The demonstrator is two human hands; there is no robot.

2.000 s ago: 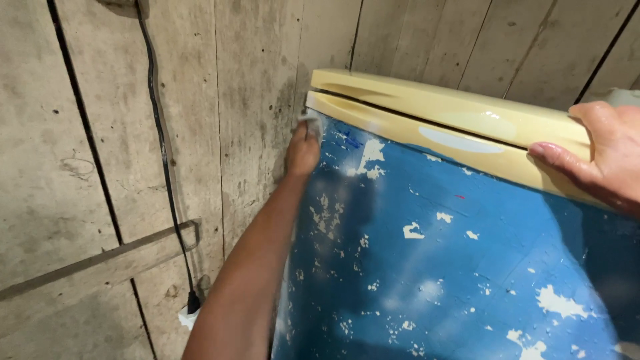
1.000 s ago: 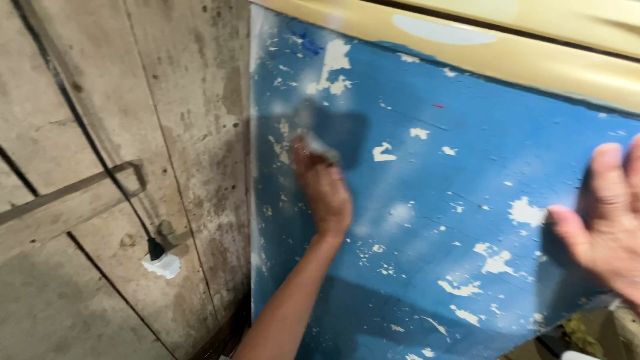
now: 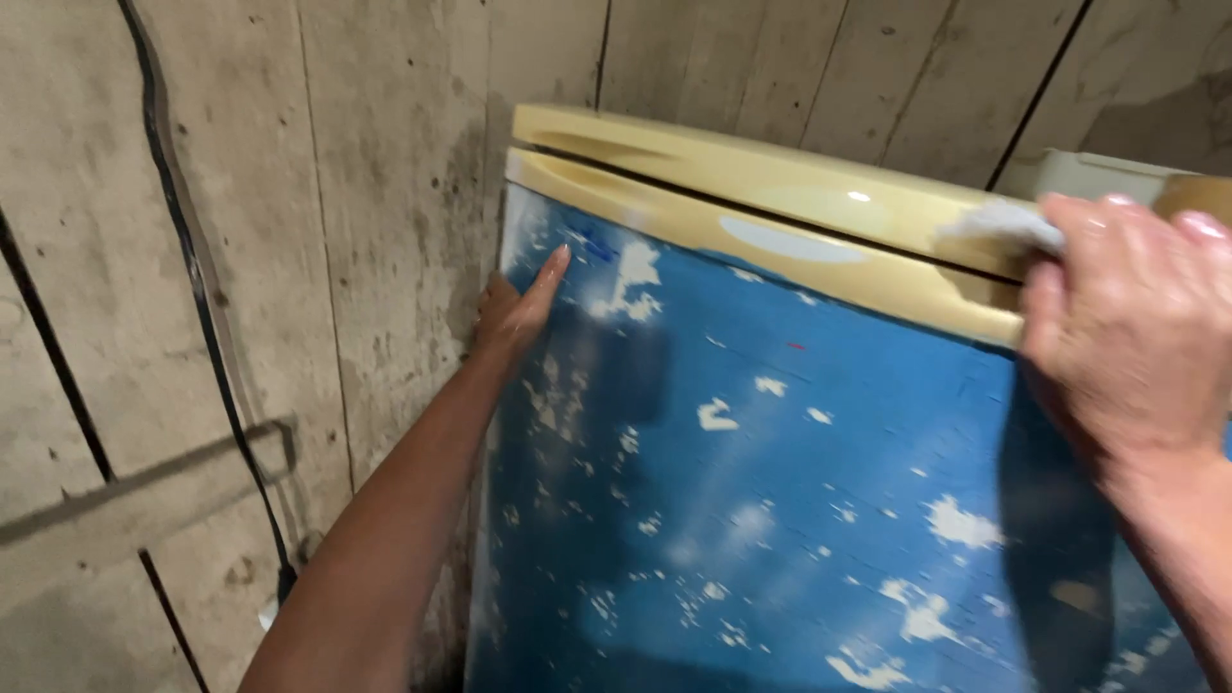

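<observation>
A blue-painted panel (image 3: pixel 770 481) with chipped pale patches fills the middle of the view, and a yellowish two-part rim (image 3: pixel 674 217) with a dark gap runs along its top. It may be an appliance; the frames do not settle that. My left hand (image 3: pixel 520 308) rests at the panel's left edge near the top, thumb on the blue face, its other fingers partly hidden round the edge. At the right end of the rim, my right hand (image 3: pixel 1136 308) grips a white cloth (image 3: pixel 1006 226), which lies against the yellowish surface.
A worn wooden plank wall (image 3: pixel 414 144) stands behind and to the left. Down it hangs a black cable (image 3: pixel 188 241) with a connector (image 3: pixel 286 582) at its lower end. A whitish container (image 3: pixel 1102 178) is behind my right hand, beside a brown object (image 3: pixel 1193 195).
My left hand has gone from the panel's face to its upper left edge. My right hand has moved from the panel's right side up to the rim and now has the cloth. The view has shifted.
</observation>
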